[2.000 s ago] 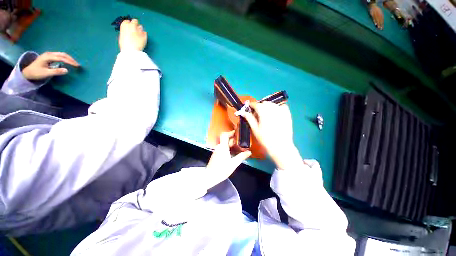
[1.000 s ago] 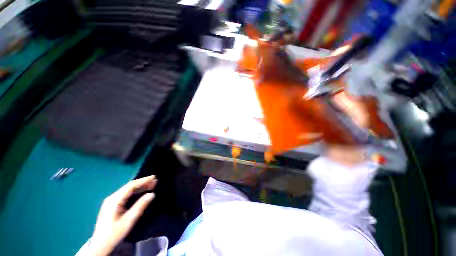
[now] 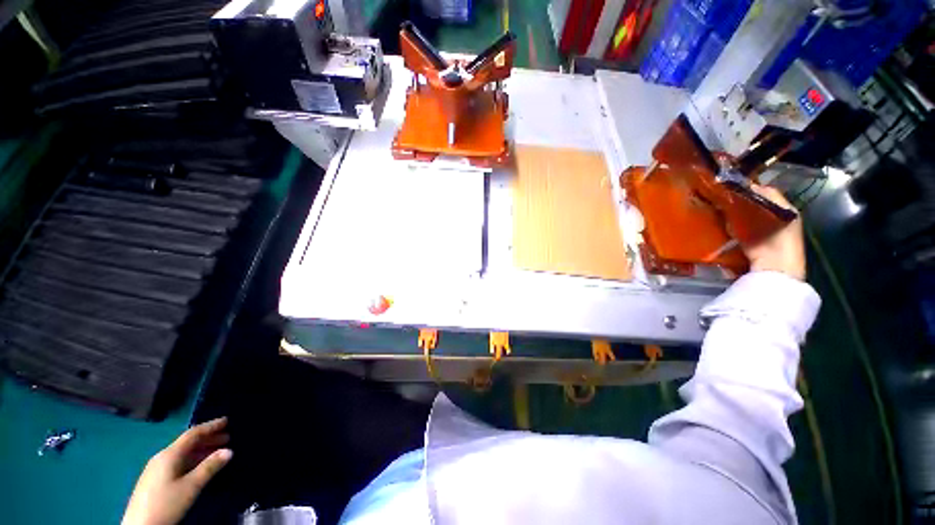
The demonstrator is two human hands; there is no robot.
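My right hand point(image 3: 776, 246) grips the right side of an orange-brown fixture point(image 3: 682, 215) with raised arms holding black legs and a silver hub at its centre. This fixture sits tilted at the machine's right station; whether it rests fully on the locating plate is hard to tell. A second loaded fixture point(image 3: 453, 118) stands at the left station, untouched. My left hand point(image 3: 176, 477) is at the lower left, empty, fingers apart, partly cut off by the bottom edge.
The white machine top point(image 3: 400, 236) holds a tan board point(image 3: 571, 210) between stations. A red knob point(image 3: 379, 305) and orange cable plugs point(image 3: 499, 344) are at its front. A black ribbed tray point(image 3: 113, 267) lies left, with a small silver part point(image 3: 56, 441) on the teal mat.
The view has turned from the bench to the machine. The loaded fixture has gone from the bench to the right station in my right hand. My left hand has let go of it.
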